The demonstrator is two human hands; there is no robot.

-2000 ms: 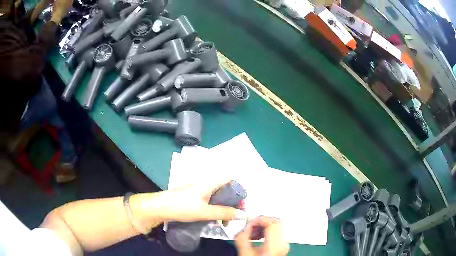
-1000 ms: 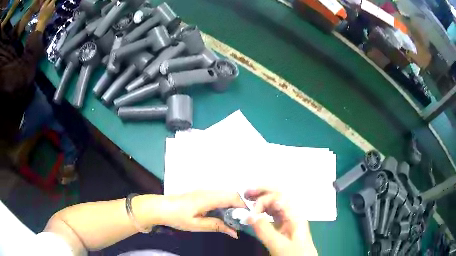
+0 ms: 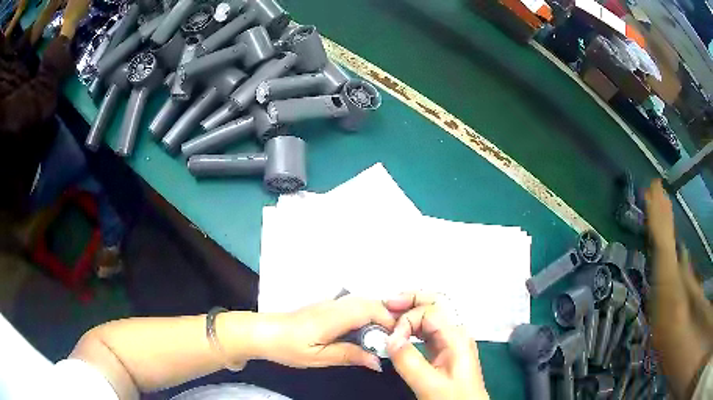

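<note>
My left hand [image 3: 313, 332] is closed around a grey plastic handheld unit, mostly hidden in the fist, with its round handle end [image 3: 374, 337] facing up. A small whitish round sticker [image 3: 377, 341] lies at that end. My right hand [image 3: 434, 344] touches the end with thumb and fingertips at the sticker; whether it still grips the sticker cannot be told. Both hands are at the lower edge of the white sheets [image 3: 406, 250]. No circles show on the sheets.
Grey handheld units [image 3: 234, 86] are piled at upper left, and more [image 3: 594, 312] at right. Another person's blurred hand [image 3: 676, 289] is beside the right pile. A worn pale strip [image 3: 469, 141] edges the green conveyor. Boxes [image 3: 602, 16] stand beyond. A person's dark sleeve [image 3: 35, 86] is at far left.
My right fingertips have come onto the handle end with the white piece, which lay across it before. Another person's hand has appeared at right, and another grey unit lies at the right pile.
</note>
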